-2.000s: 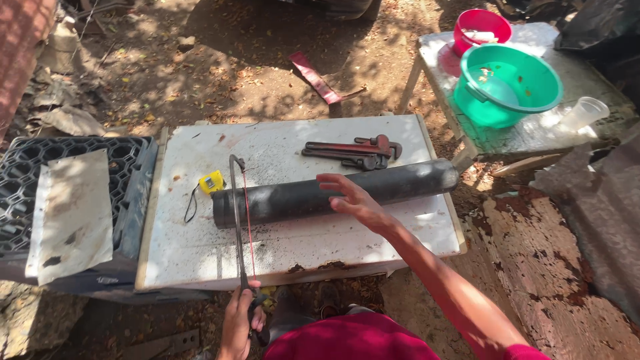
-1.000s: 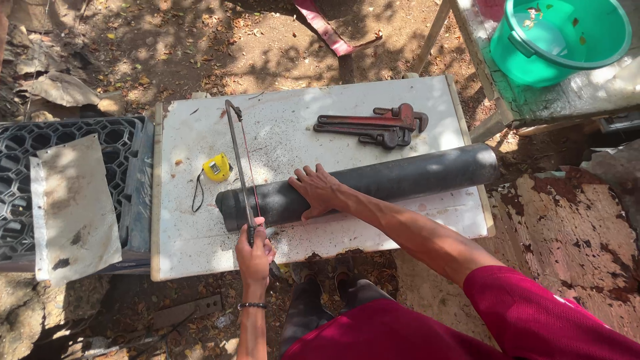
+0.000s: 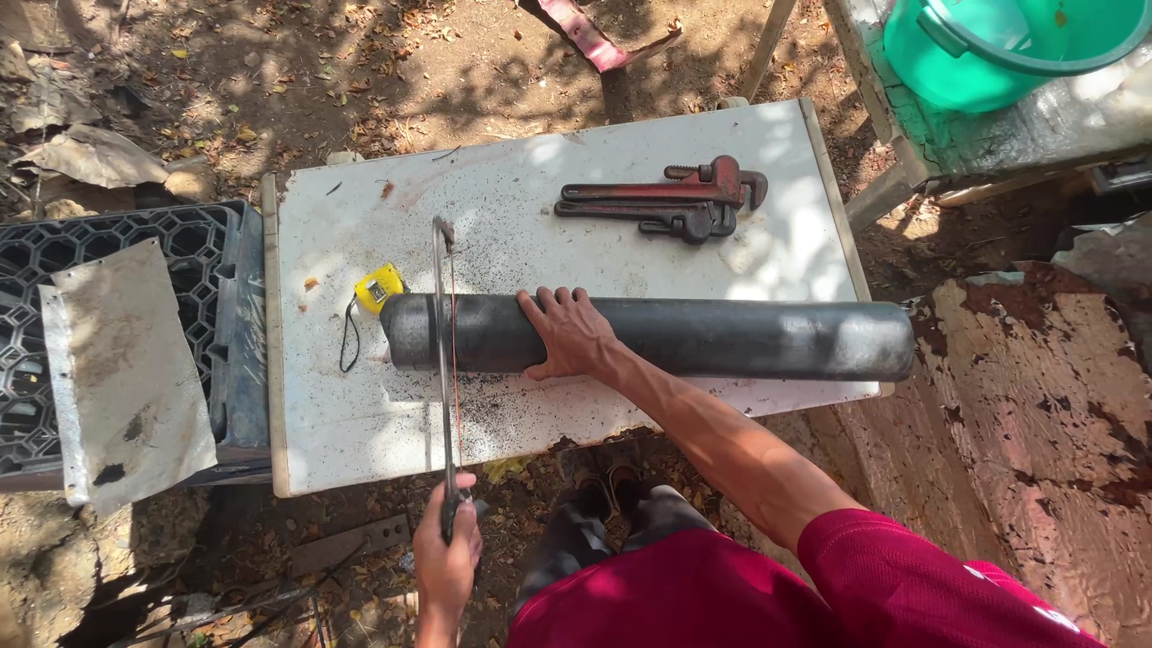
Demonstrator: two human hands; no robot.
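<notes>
A thick black plastic pipe [image 3: 756, 338] lies across the white tabletop [image 3: 360, 234]. My right hand [image 3: 571, 335] presses on top of it with the fingers spread, left of its middle. My left hand [image 3: 450, 531] is closed round the handle of a hacksaw [image 3: 440, 342] below the table's front edge. The saw's frame and red blade cross the pipe near its left end; whether the teeth sit in a cut cannot be told. Dark shavings are scattered around the blade. Beside the pipe's left end rests a yellow tape measure [image 3: 378, 287] with a black strap.
Two pipe wrenches, one red [image 3: 652, 191] and one darker [image 3: 648, 214], lie behind the pipe. At left a black plastic crate [image 3: 236, 315] bears a worn sheet [image 3: 126, 369]. A green basin [image 3: 954, 67] stands on another table at the upper right.
My right hand has come down from above the pipe onto it. The pipe and the saw blade now lie across each other a little further from the pipe's left end than two seconds ago.
</notes>
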